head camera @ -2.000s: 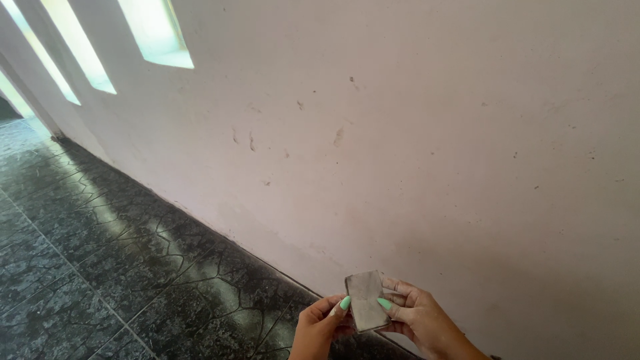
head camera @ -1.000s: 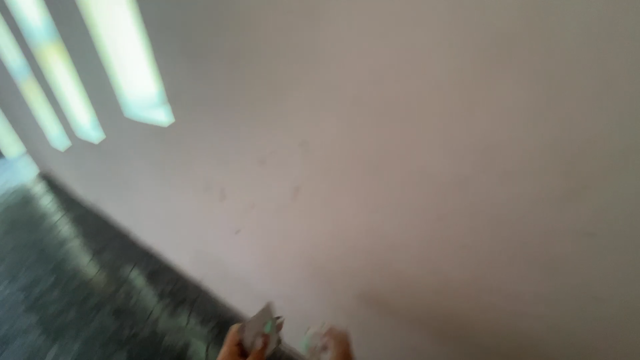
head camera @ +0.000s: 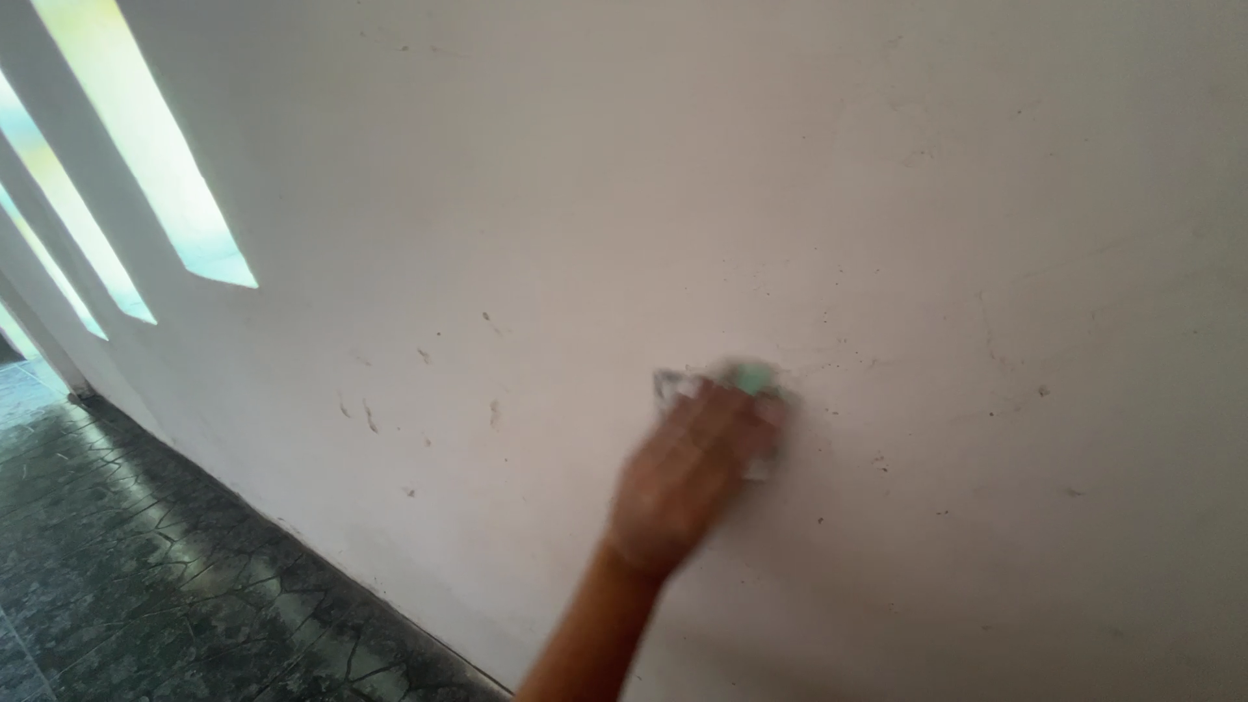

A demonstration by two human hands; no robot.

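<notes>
My left hand point(head camera: 687, 448), blurred, reaches up from the lower middle of the view with its back toward me. It is against the pale painted wall point(head camera: 634, 244), holding a small grey flat piece point(head camera: 759, 466), possibly folded sandpaper. Edges of the piece show on either side of the fingers; the rest is hidden beneath the hand. One green-painted nail shows at the fingertips. Dark specks and small scuffs mark the wall on both sides of the hand. My right hand is out of view.
Narrow slanted window openings point(head camera: 146, 136) let in light at the upper left. A dark, patterned floor point(head camera: 175, 585) meets the foot of the wall at the lower left. Farther back on the left, a bright opening point(head camera: 24, 370) stands at the wall's end.
Both hands were together at the grey piece two seconds ago, then came apart. My left hand has moved up onto the wall with the piece; my right hand has left the view.
</notes>
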